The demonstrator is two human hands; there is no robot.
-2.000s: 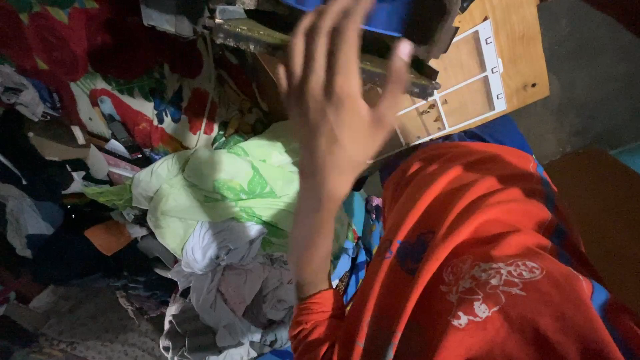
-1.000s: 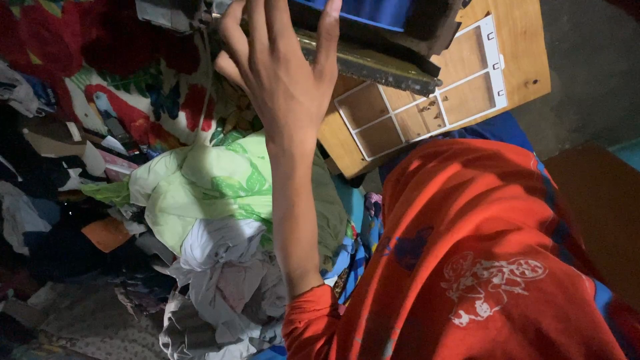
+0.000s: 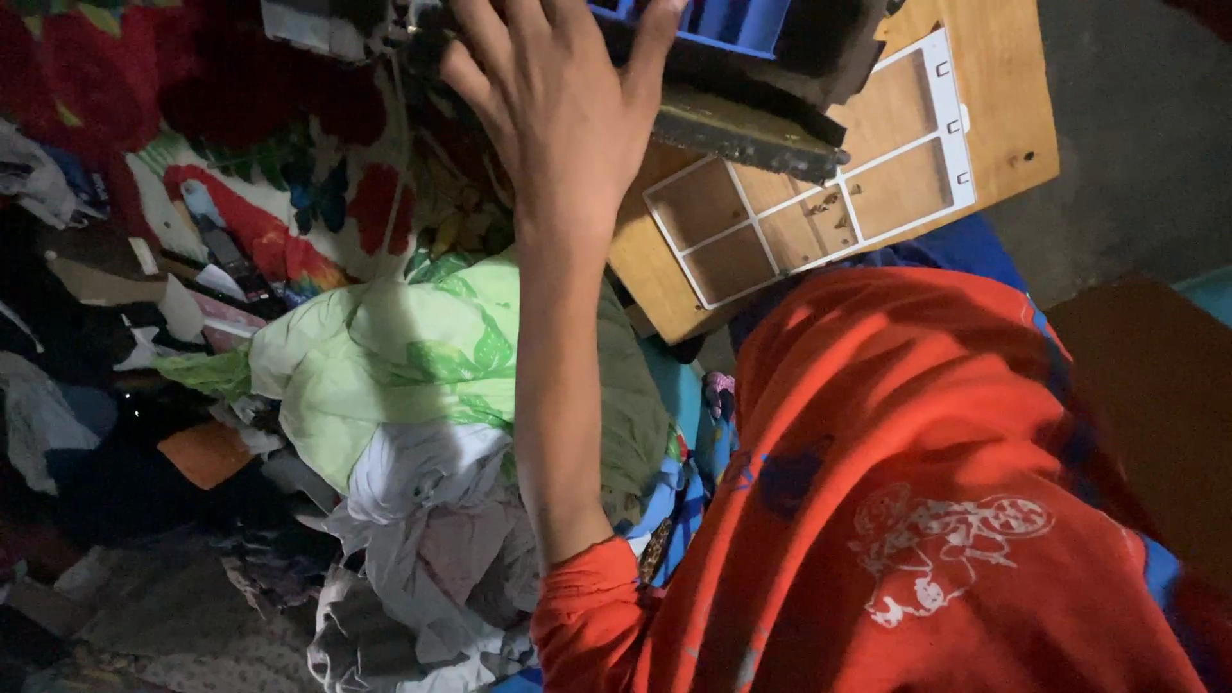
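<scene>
My left hand [image 3: 577,106] reaches up to the top edge, its back to the camera and its thumb and fingers spread. It is over or against a black housing [image 3: 828,58] with a blue slatted part [image 3: 736,27]; the fingertips are cut off or hidden, so a grip cannot be told. Right of the hand, a white frame with grid bars [image 3: 758,231] lies on a wooden board [image 3: 1011,106], partly under the housing's dark, worn edge strip [image 3: 741,135]. Small brown bits show within the frame. My right hand is out of view.
A pale green leaf-print cloth [image 3: 385,356] and crumpled grey and white cloths [image 3: 433,558] are heaped left of my forearm. Farther left are mixed clutter and an orange-brown piece [image 3: 204,452]. A red floral blanket [image 3: 289,231] lies behind. My red shirt [image 3: 866,433] fills the lower right.
Since the earliest frame my left hand has shifted left and slightly up over the black housing. More of the white frame and wooden board now shows to its right.
</scene>
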